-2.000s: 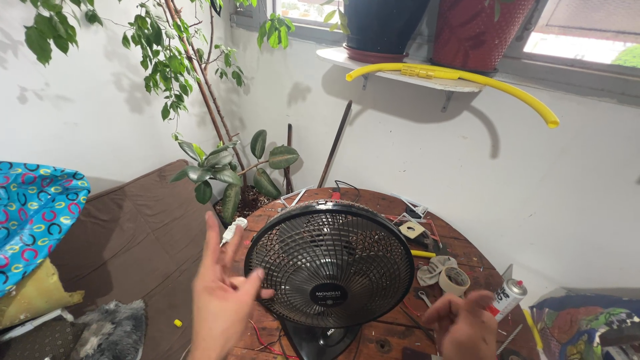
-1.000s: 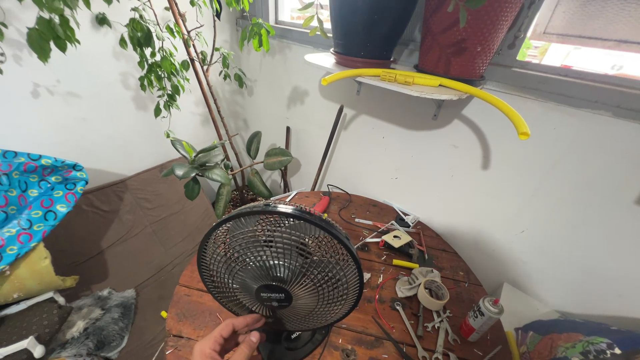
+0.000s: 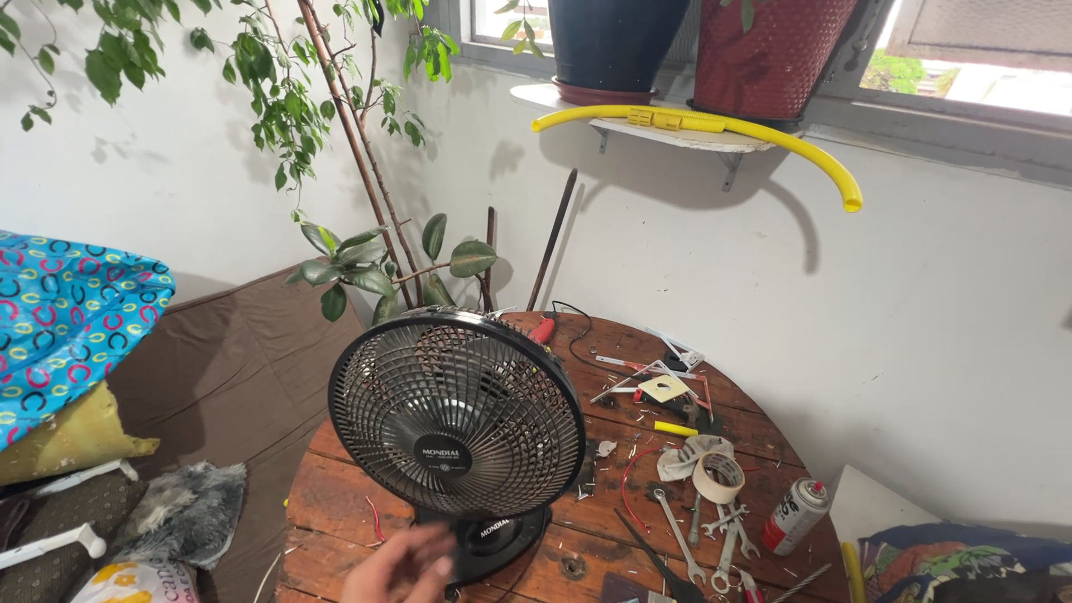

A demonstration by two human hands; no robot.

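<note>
A black Mondial table fan point(image 3: 456, 419) stands on a round wooden table point(image 3: 335, 519), its grille tilted upward. One hand, which looks like my left hand point(image 3: 402, 568), is at the bottom edge just in front of the fan's base point(image 3: 502, 540); its fingers are blurred, and no held thing shows. Whether it touches the base cannot be told. My right hand is out of view. Right of the fan lie a roll of masking tape point(image 3: 718, 477), a combination wrench point(image 3: 678, 536), more wrenches point(image 3: 733, 536) and a spray can point(image 3: 796, 515).
Behind the fan are a red-handled tool point(image 3: 543, 329) with a black cord and a square white frame point(image 3: 670, 385). A yellow corrugated hose point(image 3: 779, 146) lies on the wall shelf point(image 3: 544, 96) under two pots. A brown-covered couch point(image 3: 243, 377) is at the left.
Two seconds ago both hands were raised on either side of the fan. The right hand has left the view, and the other is now low by the base. The fan's head has turned and tilted.
</note>
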